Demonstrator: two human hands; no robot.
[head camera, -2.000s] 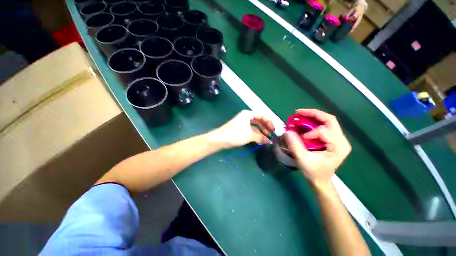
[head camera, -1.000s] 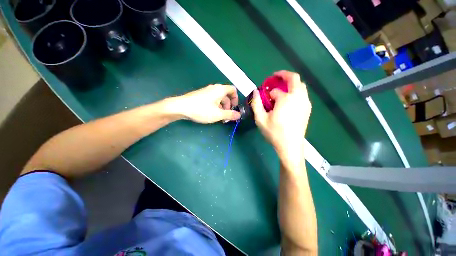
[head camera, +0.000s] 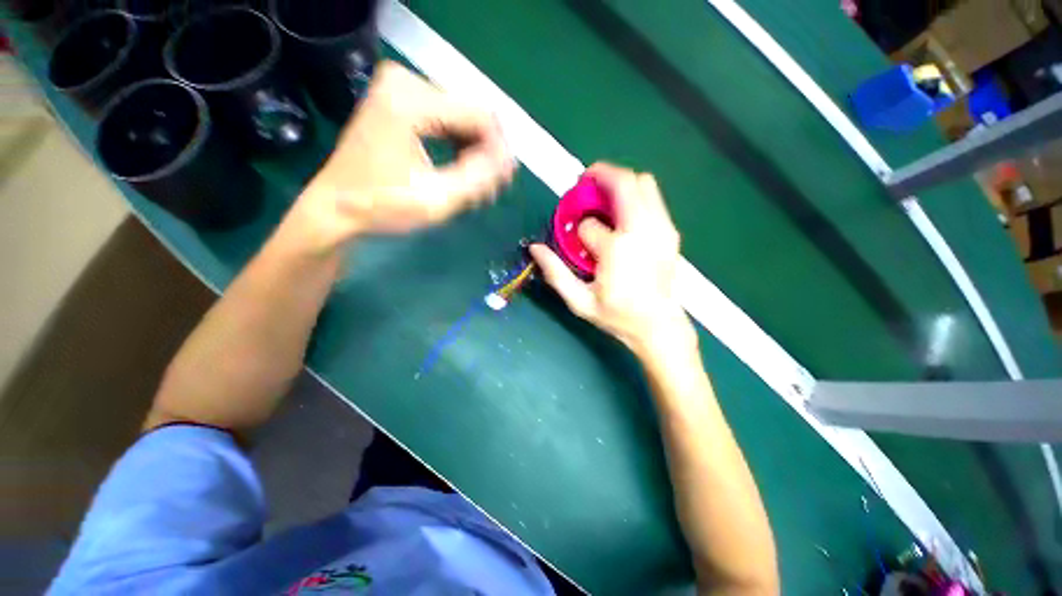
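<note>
My right hand (head camera: 623, 250) holds the pink funnel (head camera: 573, 224), its fingers over the rim and one inside the cup. The body below the funnel is mostly hidden by my hand. Short lead wires (head camera: 514, 283) come out on its left and end in a white wire connector (head camera: 496, 300). A separate blue lead (head camera: 452, 339) trails over the green bench. My left hand (head camera: 408, 157) is raised to the left of the funnel, blurred, with thumb and fingertips close together; I cannot tell whether anything thin is between them.
Black housings (head camera: 154, 130) stand at the upper left. A white rail (head camera: 745, 335) runs diagonally between bench and green conveyor (head camera: 804, 233), with a grey upright (head camera: 932, 410) at right. A blue bin (head camera: 894, 98) is beyond the conveyor. Part of a motor unit (head camera: 949, 586) shows at the bottom right.
My left hand has moved from the wires up and left towards the black housings. The white connector and coloured wires now show. My right hand still holds the pink funnel, now slightly further left.
</note>
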